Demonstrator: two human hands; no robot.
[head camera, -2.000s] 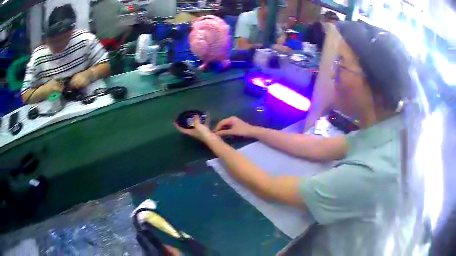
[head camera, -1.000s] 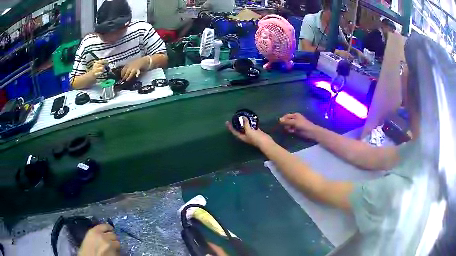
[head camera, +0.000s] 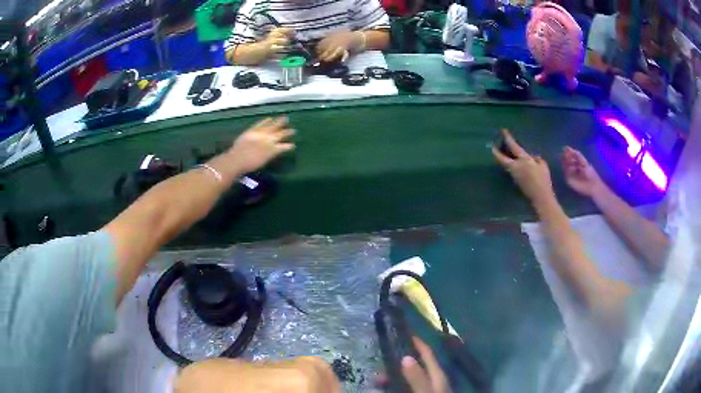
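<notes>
Black headphones (head camera: 214, 295) lie on the plastic-covered bench, one cup up and the curved band around it. My left hand (head camera: 261, 376) is just below them at the bottom edge, blurred and cut off; whether its fingers hold anything is hidden. My right hand (head camera: 423, 370), partly cut off, is around the black electric screwdriver (head camera: 394, 341), whose hanging loop is at its upper end. Small dark screws (head camera: 347, 370) lie between my hands. A mallet (head camera: 423, 303) with white head and yellow-and-black handle lies beside the screwdriver on the green mat.
A neighbour's arm (head camera: 173, 203) reaches from the left over the conveyor (head camera: 369, 169), above dark headphone parts (head camera: 250, 188). Another person's hands (head camera: 530, 173) are at the right, one holding a small dark part. Across sits a worker in a striped shirt (head camera: 307, 23).
The view has turned left. The neighbour's arm has come in over the conveyor. My left hand has moved off the headphones to below them. My right hand now shows at the screwdriver.
</notes>
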